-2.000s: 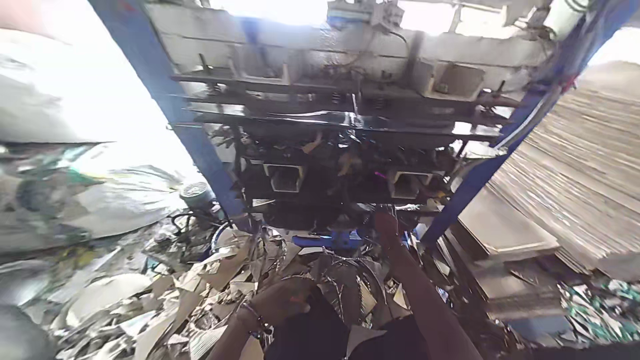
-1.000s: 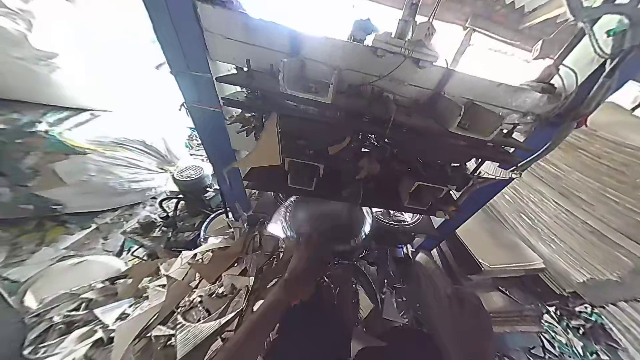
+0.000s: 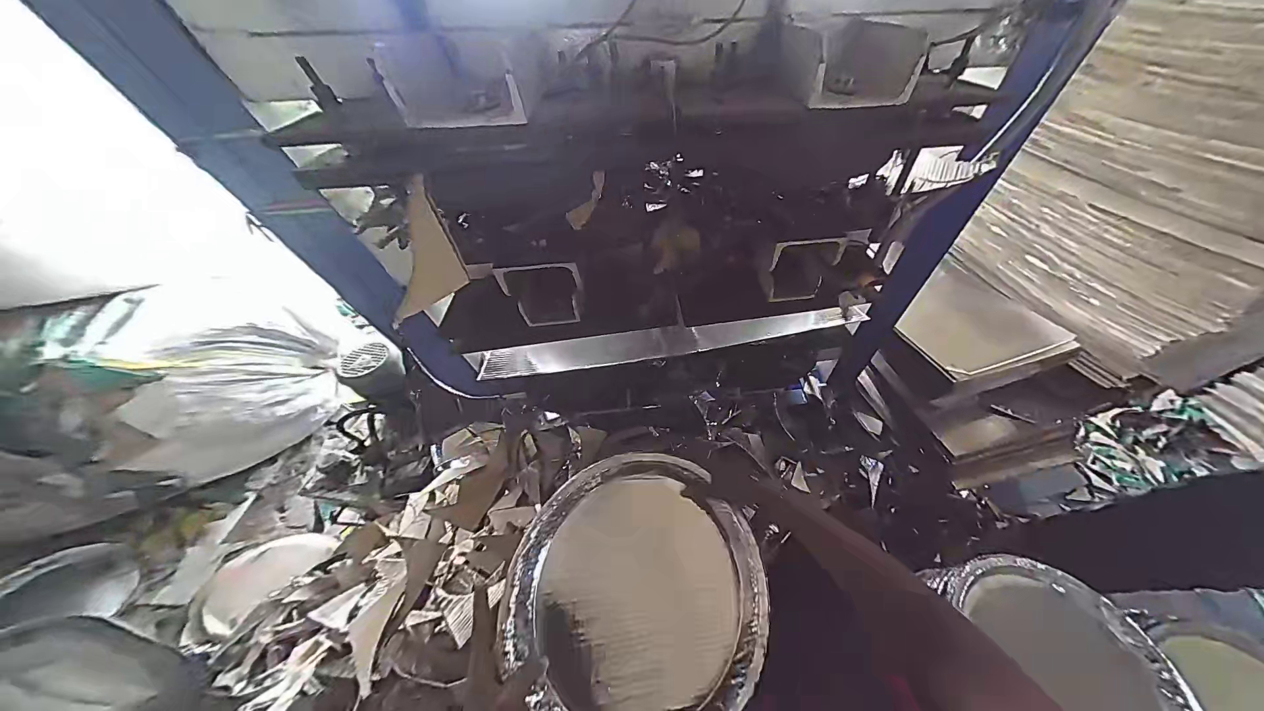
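A round plate [image 3: 637, 592] with a tan paperboard face and a shiny silver rim is tilted up at the lower middle. My right hand [image 3: 726, 479] is at its upper right rim, fingers closed on the edge; the forearm comes from the lower right. My left hand [image 3: 521, 681] shows only partly and blurred at the plate's lower left rim, and seems to grip it. Beyond the plate stands a press with a blue frame [image 3: 913, 257], dark crossbars and a shiny metal strip [image 3: 681, 341] along its lower part.
Paperboard scraps [image 3: 395, 583] heap at the left, near a tied translucent sack [image 3: 227, 385] and a motor [image 3: 367, 360]. More silver-rimmed round plates [image 3: 1057, 632] lie lower right. Stacked board sheets [image 3: 1136, 188] rise at the right, beside green-and-white scraps [image 3: 1150, 444].
The silver round piece at the press's lower opening one second ago is not seen there; a round plate is now close to me in my hands. The view has shifted nearer and lower.
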